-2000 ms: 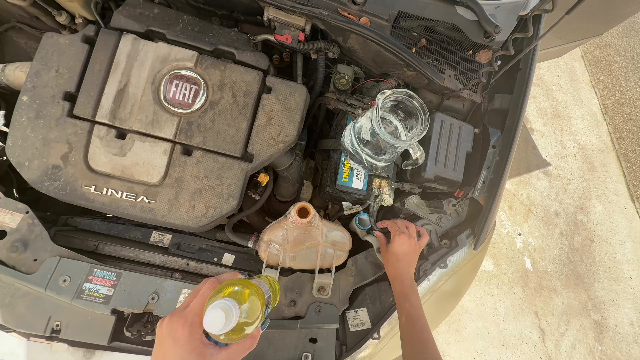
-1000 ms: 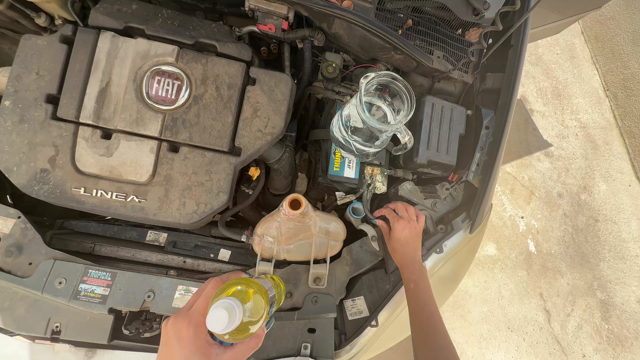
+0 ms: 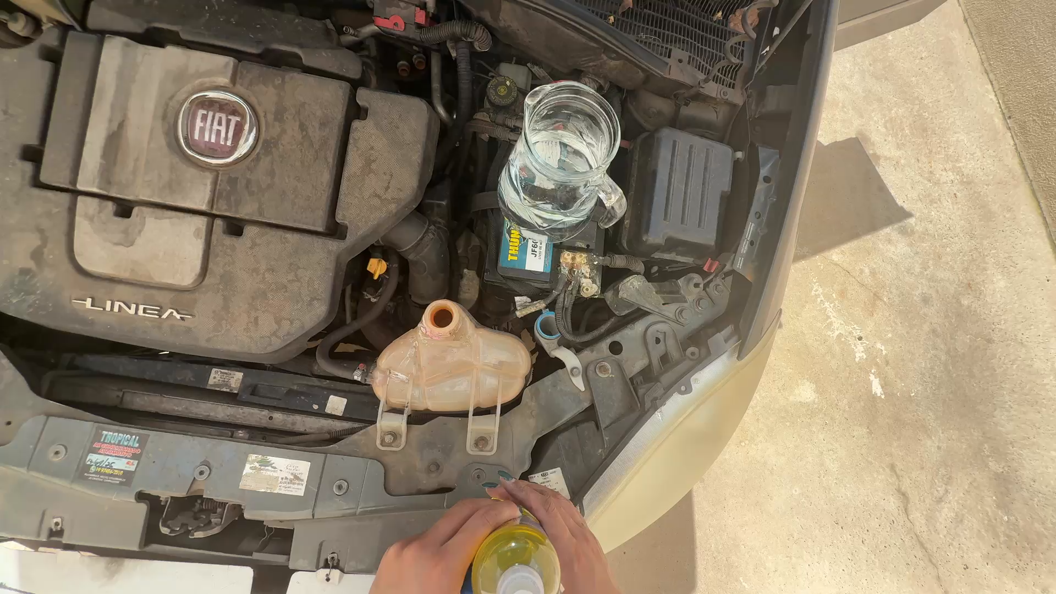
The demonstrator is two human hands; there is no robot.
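At the bottom of the head view, my left hand (image 3: 441, 549) and my right hand (image 3: 557, 528) are wrapped around a plastic bottle of yellow liquid (image 3: 516, 557) with a white cap. Ahead of them sits the translucent brownish coolant expansion tank (image 3: 462, 367), its round filler neck uncapped. To its right stands the washer fluid filler neck (image 3: 546, 325) with a blue rim, its opening uncovered. A glass pitcher of clear liquid (image 3: 561, 157) rests on the car battery (image 3: 525, 256), handle toward the right.
The engine cover (image 3: 280, 140) fills the left side. A black ribbed box (image 3: 681, 194) lies right of the pitcher. The front crossmember (image 3: 363, 478) runs below the tank, and the headlight (image 3: 660, 445) borders the right. Beyond the fender is concrete ground (image 3: 907, 371).
My right hand has left the area by the blue-rimmed filler neck and moved down to the bottle, which only my left hand held before. The bottle is now lower and farther right in view.
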